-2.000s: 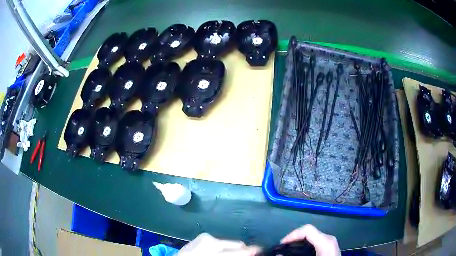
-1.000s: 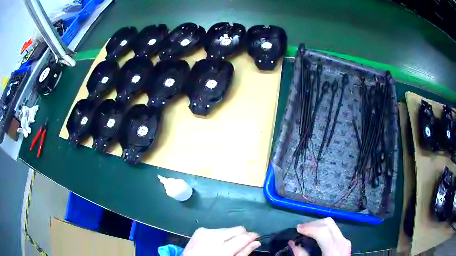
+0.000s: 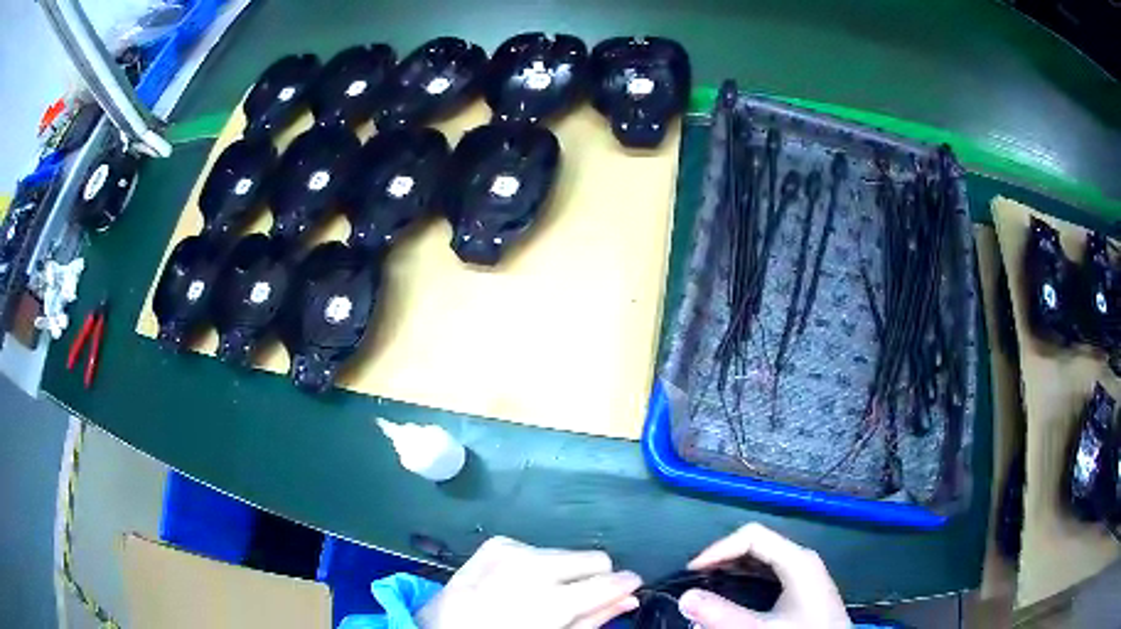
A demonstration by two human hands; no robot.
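Observation:
A black ear cup shell [image 3: 725, 591] is held between my two hands at the bottom edge of the picture, partly hidden by the fingers and cut off. My left hand [image 3: 531, 587] is at its left side, with fingertips pinching a thin black part at the shell's edge, probably a boom. My right hand [image 3: 774, 584] grips the shell, thumb on its near face and fingers over its top. A white squeeze bottle [image 3: 430, 451] lies on its side on the bench, its nozzle towards the upper left.
Several black shells [image 3: 504, 187] lie on a cardboard sheet [image 3: 529, 332] at left. A blue tray [image 3: 799, 492] with grey lining holds loose black booms [image 3: 916, 283]. More cups [image 3: 1090, 461] sit on cardboard at far right. Red-handled cutters [image 3: 86, 347] lie at far left.
The shell has come more into view than two seconds ago, and the fingers of both hands have shifted on it. The whole view has shifted slightly.

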